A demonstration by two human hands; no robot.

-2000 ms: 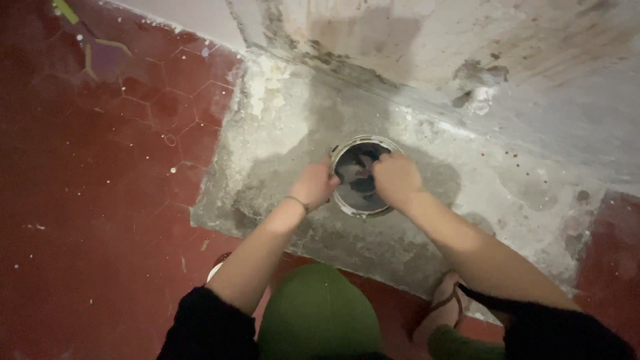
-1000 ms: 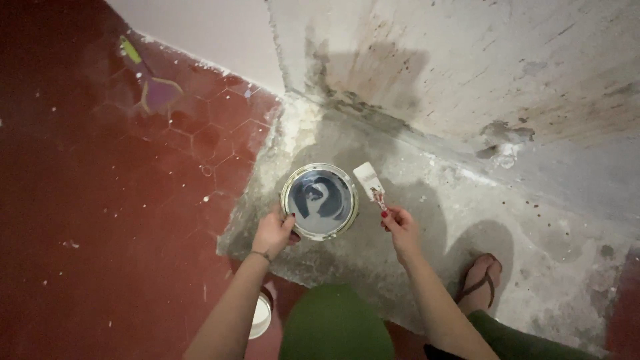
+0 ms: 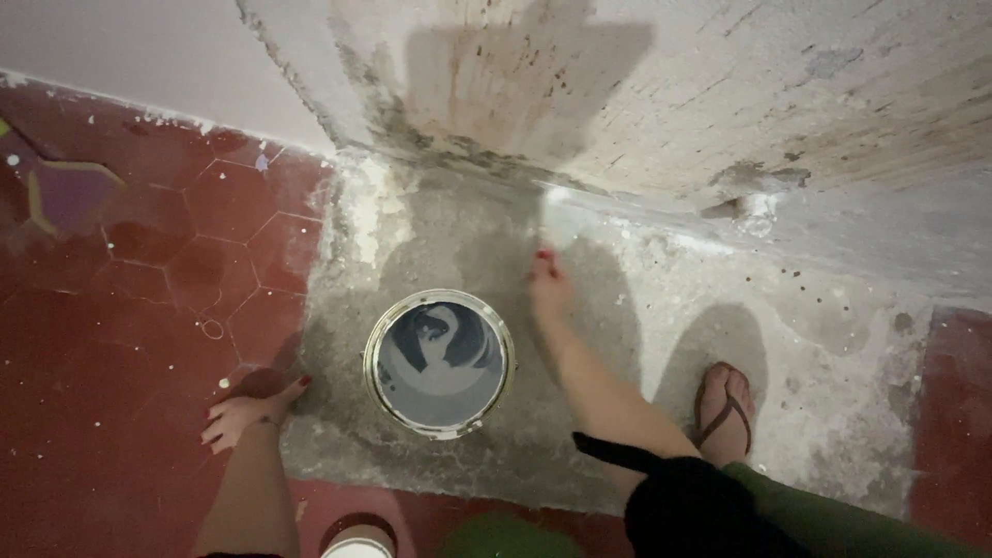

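Observation:
A round paint can with a pale, paint-marked rim stands on the rough concrete strip. Gray material with darker swirls is inside it. My left hand is left of the can, apart from it, fingers spread over the red tiles and nothing in its grasp. Beyond the can to the right, near the foot of the wall, my right hand is blurred with its fingers drawn together. A pale smear lies just past its fingertips; whether that is the white flat-headed tool cannot be told.
A stained, flaking wall rises behind the concrete strip. Red hexagonal tiles lie at left, with a purple tool with yellowish edging. A white container stands at the bottom edge. My sandaled foot is at right.
My left hand has let go of the can rim and moved left. My right hand, which held a white flat-headed tool beside the can, has moved toward the wall. The view has shifted closer.

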